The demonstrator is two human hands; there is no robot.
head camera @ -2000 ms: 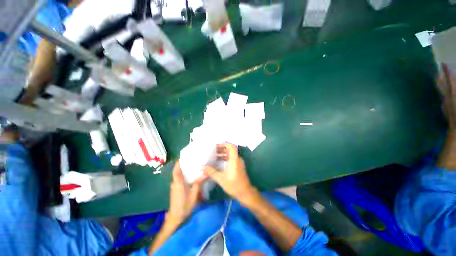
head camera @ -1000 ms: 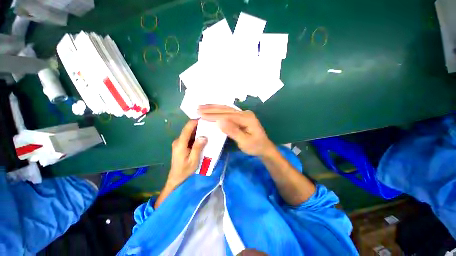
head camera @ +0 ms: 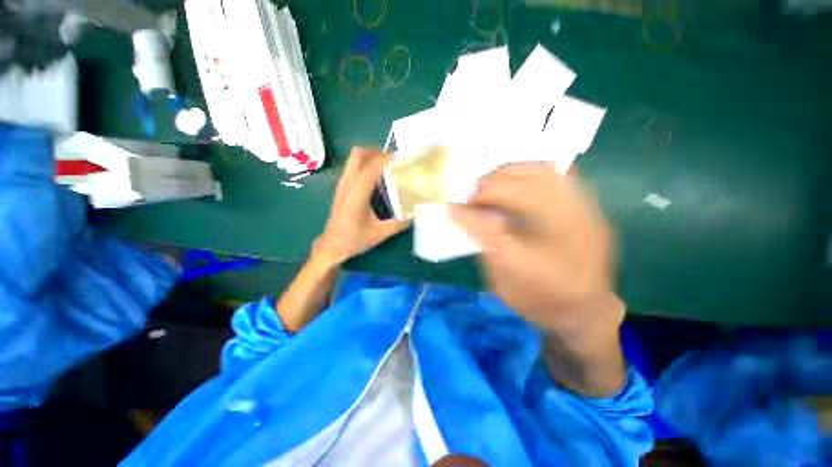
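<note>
My left hand [head camera: 354, 212] grips a white folding carton [head camera: 421, 182] by its side. Its open end faces up towards me and shows a tan inside. My right hand [head camera: 547, 242], blurred, pinches a white insert card [head camera: 442, 234] at the lower right edge of the opening. The card looks outside the carton; whether part of it is in the opening I cannot tell. The loose, fanned pile of white inserts [head camera: 506, 105] lies just behind both hands. A stack of flat carton blanks [head camera: 260, 87] with red stripes lies at the left.
An open carton with a red block [head camera: 146, 173] lies at the left by a neighbour's blue sleeve [head camera: 55, 264]. A white bottle or tube [head camera: 153, 62] and a small white cap [head camera: 191, 121] are near it. Rubber bands [head camera: 398, 64] and a paper scrap [head camera: 657, 200] lie on the green top.
The carton has turned from its red-marked side to its open end facing me. My right hand has come off the carton, moved right, and now holds a card. The view has shifted.
</note>
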